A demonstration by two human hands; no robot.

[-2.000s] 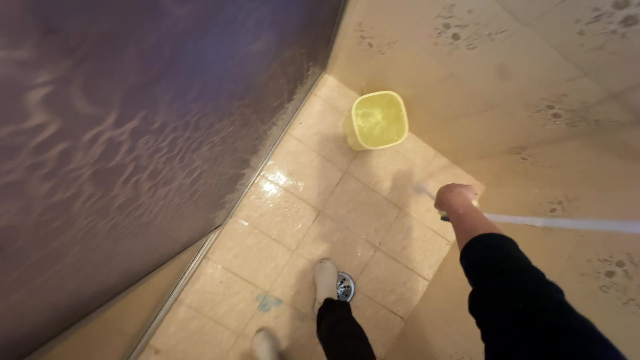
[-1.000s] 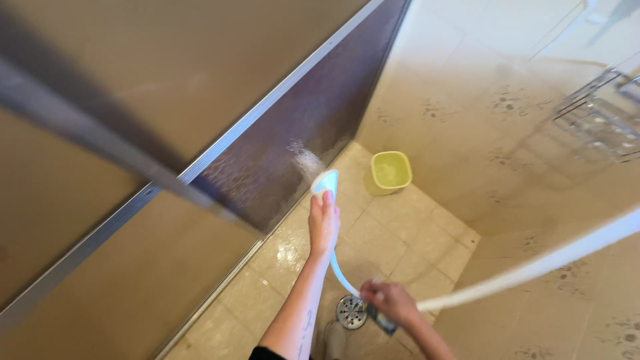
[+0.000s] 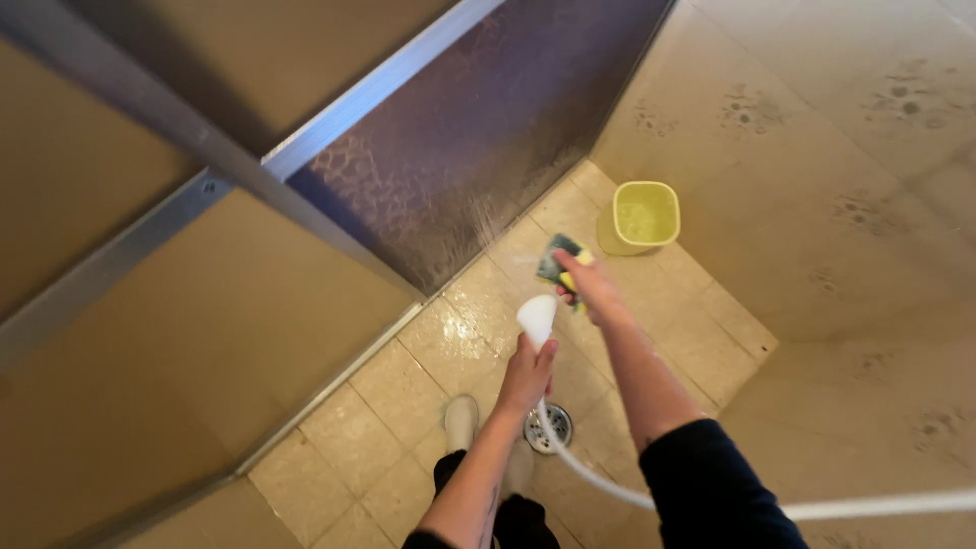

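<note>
My left hand (image 3: 528, 374) is closed around the handle of a white handheld shower head (image 3: 537, 316), whose hose (image 3: 591, 474) curves down and off to the right. Just above and to the right, my right hand (image 3: 591, 286) grips a green and yellow scouring sponge (image 3: 558, 261), its dark green side facing the shower door. Faint spray shows near the sponge, and water streaks the base of the dark textured door panel (image 3: 457, 152).
A yellow plastic bucket (image 3: 616, 229) with liquid in it stands on the tiled floor (image 3: 374, 427) by the wall. A round metal drain (image 3: 549, 428) lies beside my feet. Metal door rails (image 3: 389, 76) cross at the left, and a patterned tile wall (image 3: 808, 183) rises at the right.
One second ago my left hand held the shower head higher, spraying the door panel, and my right hand was low by the drain. The right hand is now raised beside the shower head with the sponge.
</note>
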